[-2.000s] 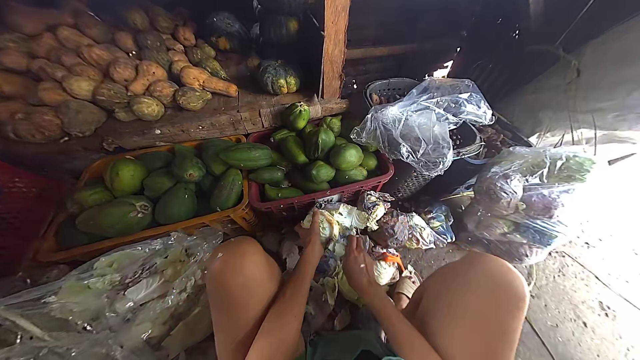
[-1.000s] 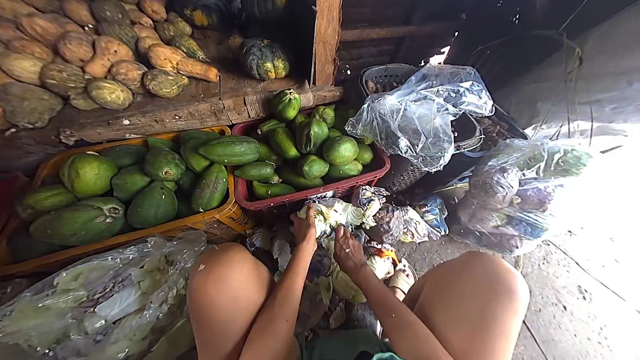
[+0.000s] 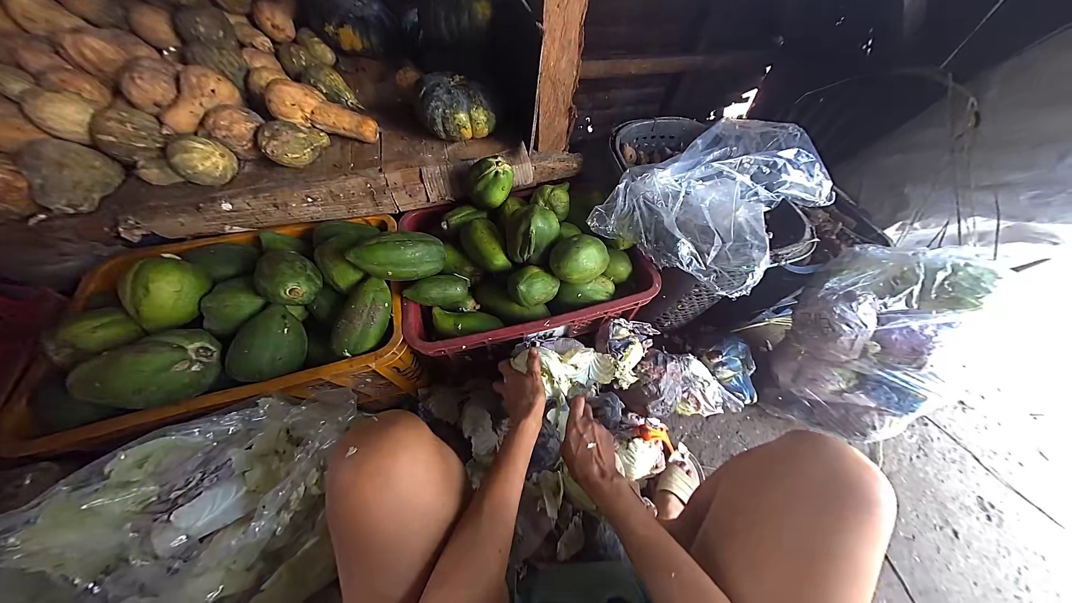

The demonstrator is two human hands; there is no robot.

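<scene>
Pale cabbage leaves (image 3: 578, 368) lie bunched between my hands, in front of the red crate. My left hand (image 3: 523, 389) touches their left side with its thumb up; whether it grips them is unclear. Just below and to the right, my right hand (image 3: 589, 448) has its fingers bent near the leaves, and what is in them cannot be made out. Loose, partly wilted leaves (image 3: 544, 494) cover the ground between my legs. An orange object (image 3: 655, 435) lies by a pale cabbage piece (image 3: 641, 459), right of my right hand.
An orange crate (image 3: 368, 364) and a red crate (image 3: 536, 332) hold green papayas. Squashes (image 3: 201, 92) rest on a wooden shelf (image 3: 335, 188). Clear bags lie left (image 3: 184, 494) and right (image 3: 871, 360), both with leafy produce. Another clear bag (image 3: 712, 201) drapes over baskets (image 3: 657, 138).
My right hand was higher, closer to the left one, a second ago and is now a little lower and apart from it. The view has shifted slightly.
</scene>
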